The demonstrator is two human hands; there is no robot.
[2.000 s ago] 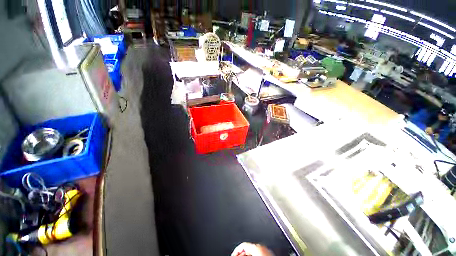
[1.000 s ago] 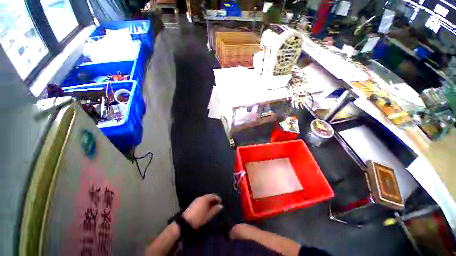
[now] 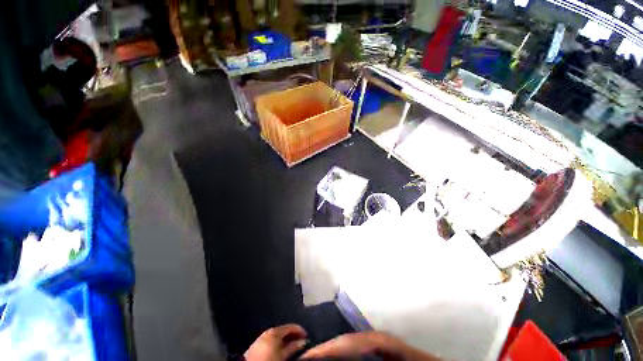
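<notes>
My left hand (image 3: 277,343) is at the bottom edge, its fingers partly curled; nothing clear shows in it. My right hand (image 3: 345,347) is low beside it, blurred and partly cut off by the edge, so its fingers and any held thing cannot be made out. Nearest in front is a white-topped table (image 3: 416,282), beyond and to the right of my hands. A white-rimmed object with a rounded, dark red mottled face (image 3: 539,208) stands at its right side. Neither hand visibly touches the table.
A dark floor path (image 3: 233,211) runs ahead. Blue bins (image 3: 113,247) with white contents line the left. A wooden bin (image 3: 307,130), a small white box (image 3: 343,187) and a white bucket (image 3: 382,205) stand ahead. A red crate (image 3: 532,343) is at lower right.
The view has moved forward along the path. The red crate has shifted to the lower right edge, and the white table and wooden bin are nearer. Both hands sit lower in view.
</notes>
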